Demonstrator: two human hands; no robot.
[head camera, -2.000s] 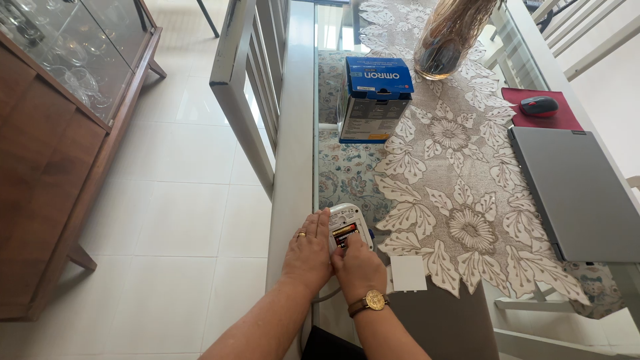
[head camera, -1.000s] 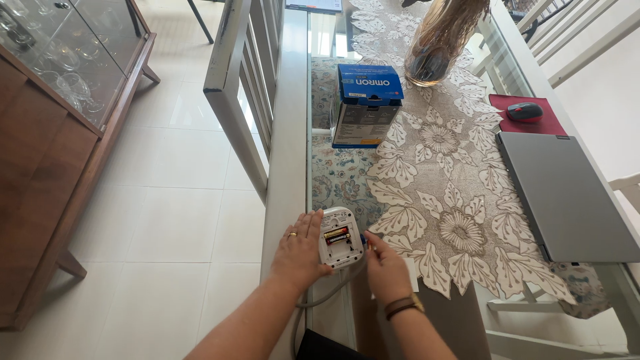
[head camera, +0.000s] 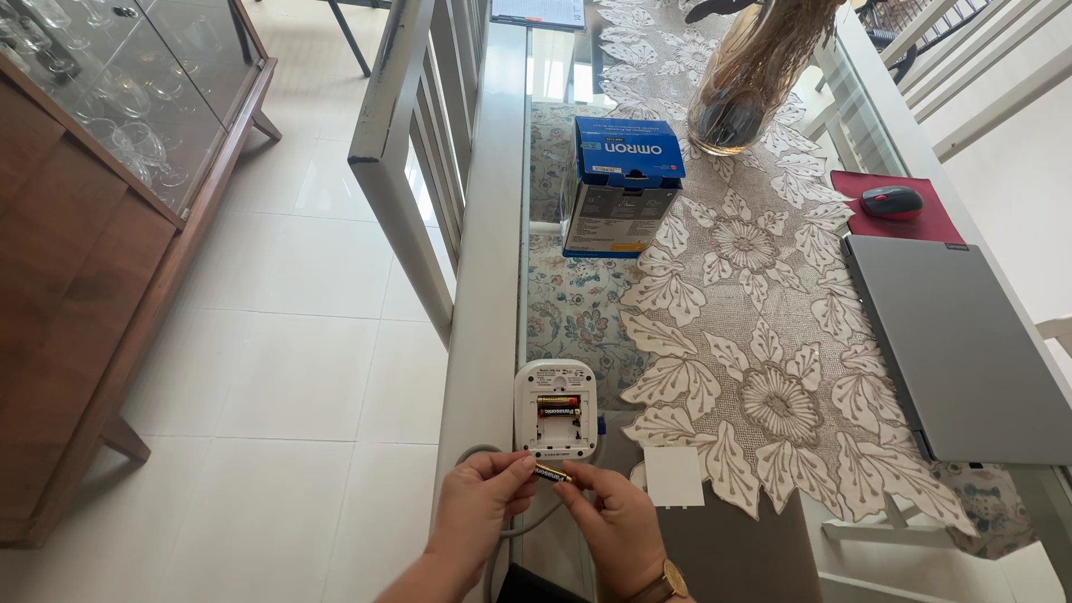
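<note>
A Panasonic battery (head camera: 552, 473) is pinched at its two ends between the fingertips of my left hand (head camera: 486, 496) and my right hand (head camera: 610, 519). Just beyond my fingers, a white Omron monitor (head camera: 523, 410) lies back side up on the glass table's edge, its battery bay uncovered. Batteries (head camera: 559, 406) lie side by side in the upper part of the bay; the lower part shows bare contacts. A blue plug (head camera: 601, 425) sits at its right side, and a grey tube (head camera: 536, 526) loops below. The square white battery cover (head camera: 673, 476) rests right of my right hand.
A blue Omron box (head camera: 624, 188) stands farther back. On the lace runner (head camera: 745, 335) is a glass vase (head camera: 729, 117) of dried stems. A closed grey laptop (head camera: 963, 352) and a mouse (head camera: 892, 203) on a red pad lie right. A white chair (head camera: 410, 167) and a wooden cabinet (head camera: 92, 251) are left.
Both hands have come off the monitor, which now lies untouched on the table. They have moved nearer to me and hold a battery between them.
</note>
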